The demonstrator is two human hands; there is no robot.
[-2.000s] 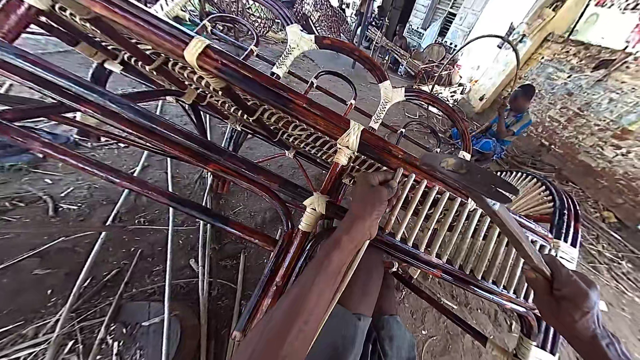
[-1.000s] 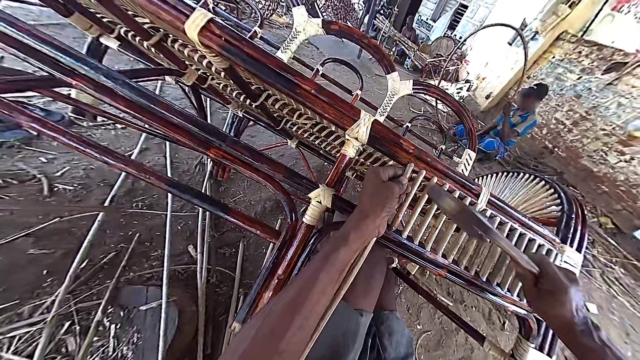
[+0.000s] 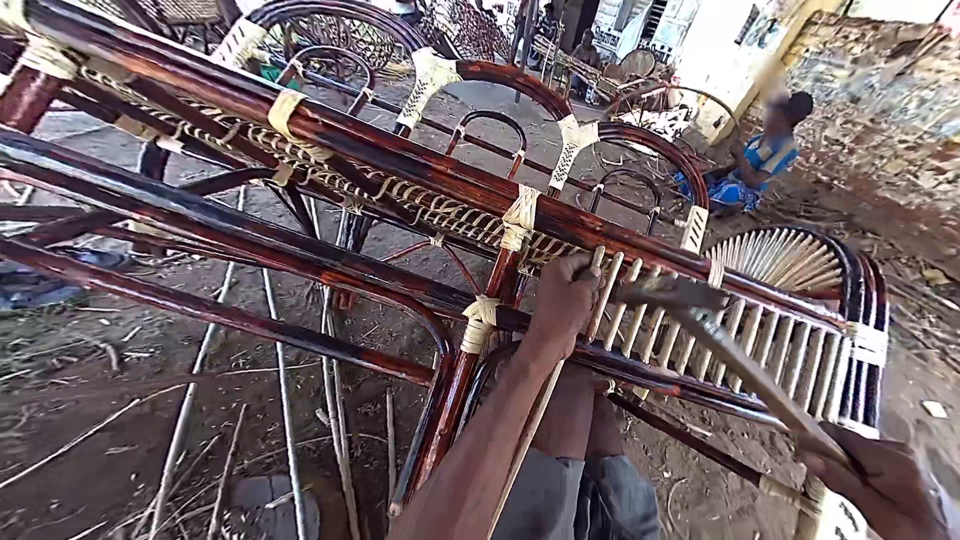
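A dark red-brown cane furniture frame [image 3: 420, 161] crosses the view, its joints wrapped in pale binding. My left hand [image 3: 564, 300] grips the upper part of a thin cane strip [image 3: 534, 424], which runs down along my forearm. It is at the left end of a row of short pale cane slats [image 3: 750, 341] set between two dark rails. My right hand [image 3: 874, 476], at the lower right, is closed around the wooden handle of a hammer [image 3: 757, 375]. The hammer's metal head [image 3: 671, 292] is blurred and lies over the slats, just right of my left hand.
A seated person [image 3: 754, 161] in blue is on the ground at the upper right, by a brick wall [image 3: 877, 82]. Long cane poles [image 3: 283, 405] and scraps lie on the dirt at the lower left. More cane furniture [image 3: 465, 30] stands at the back.
The hammer has moved between the frames; its head now lies nearer my left hand than two seconds ago. My left hand has stayed at the left end of the slats.
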